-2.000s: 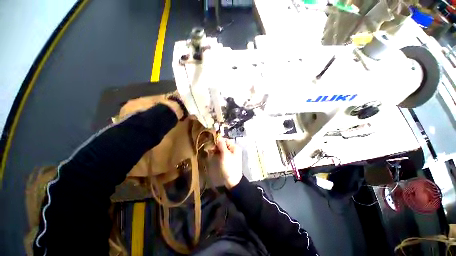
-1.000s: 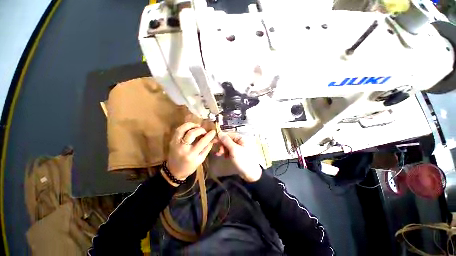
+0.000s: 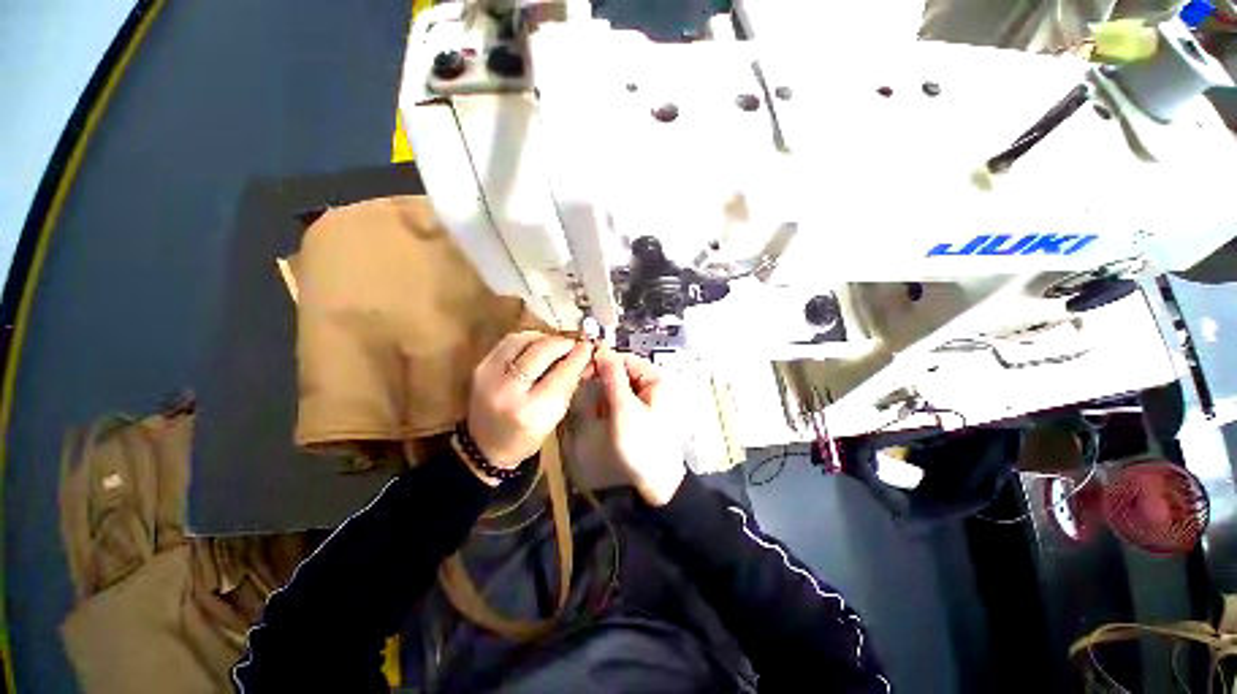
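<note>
A tan-brown bag body [image 3: 373, 332] lies on the dark side board, left of the needle. A narrow brown strap [image 3: 559, 522] loops down from my hands over my lap. My left hand [image 3: 516, 407] has its fingertips pinched on the work just below the presser foot [image 3: 594, 330]. My right hand [image 3: 638, 420] pinches at the same spot from the right, its fingertips almost touching the left ones. The piece between the fingertips is small and mostly hidden; it appears to be the strap end. The white sewing machine head [image 3: 814, 163] stands over the work.
The dark board [image 3: 244, 393] reaches out left of the needle. Stacked brown bags [image 3: 143, 569] lie lower left. A red mesh round item [image 3: 1153, 506] stands at the right, with a tan strip coil [image 3: 1167, 637] below it. A grey floor with a yellow line lies beyond.
My left arm has drawn back from across the bag body, and my left hand now meets my right below the foot. The bag body lies uncovered. The view has shifted closer to the machine.
</note>
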